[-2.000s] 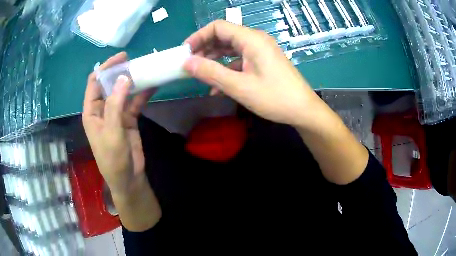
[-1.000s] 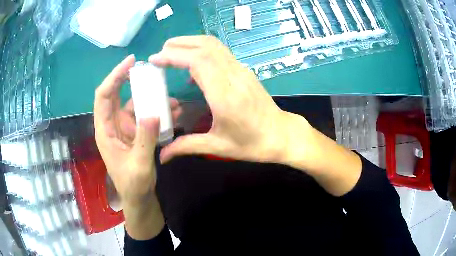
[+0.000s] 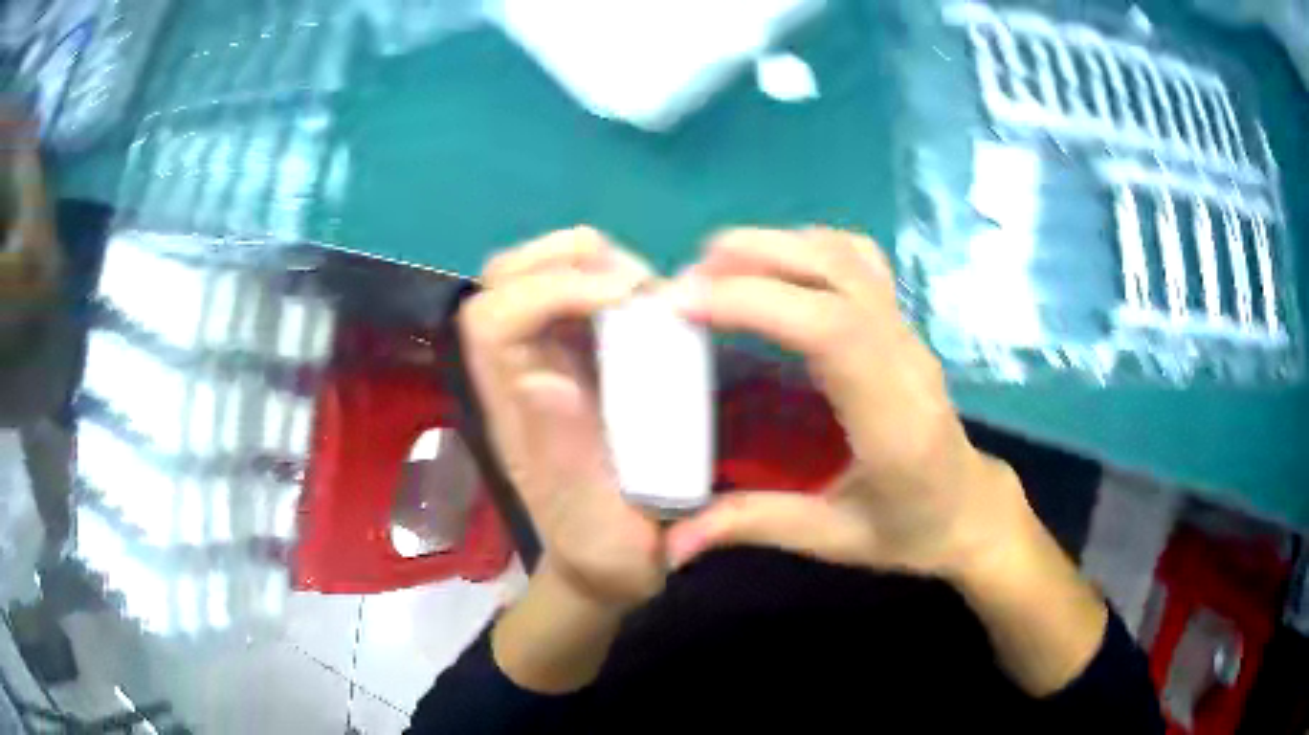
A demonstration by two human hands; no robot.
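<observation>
A white cylindrical body [image 3: 656,402] is held upright in front of my torso, over the bench's front edge. My left hand [image 3: 553,409] grips it from the left side. My right hand [image 3: 861,409] touches its top with the fingers and its lower end with the thumb. The view is blurred, so a clear cap on it cannot be made out. The blister tray [image 3: 1077,216] lies on the green table at the right, with rows of white stemmed units in it and a white flat piece [image 3: 1005,194] on its left part.
A white-filled parts tub [image 3: 646,58] is at the back middle, with a small white square [image 3: 787,76] beside it. Clear stacked trays [image 3: 237,158] are at the left. Red stools [image 3: 345,481] and stacked trays of white units [image 3: 187,431] show below the table.
The view has turned left, so the table and trays appear shifted right. Both hands still hold the white body, now upright; the clear end seen at first is no longer visible.
</observation>
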